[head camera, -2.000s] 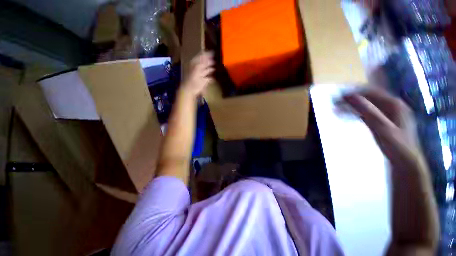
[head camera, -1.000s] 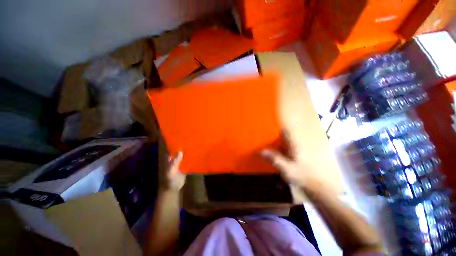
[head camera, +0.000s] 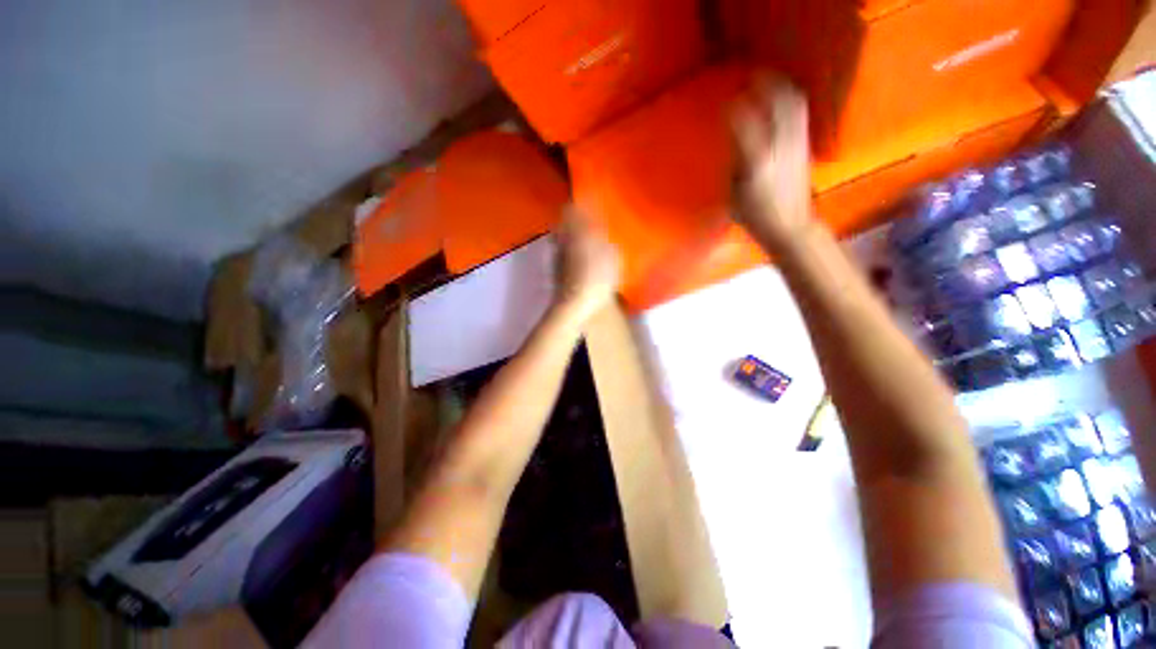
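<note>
An orange product box (head camera: 659, 190) sits at the far end of the white table, against taller orange boxes. My left hand (head camera: 587, 266) is at its near left corner and my right hand (head camera: 771, 159) is at its right side; both are blurred and closed on the box. The fingertips cannot be made out clearly. An open shipping carton (head camera: 649, 507) stands left of the table, below my arms, with a dark inside.
Stacked orange boxes (head camera: 944, 64) stand at the back. Blister trays (head camera: 1065, 494) line the right. A small dark piece (head camera: 761, 378) lies on the white table (head camera: 786, 533). Left are orange pieces (head camera: 488, 203), plastic wrap (head camera: 304, 330) and a white-and-black printed box (head camera: 209, 520).
The orange box was lifted out of the carton, carried over it, and is now forward and right at the stacks. Both arms have stretched forward with it.
</note>
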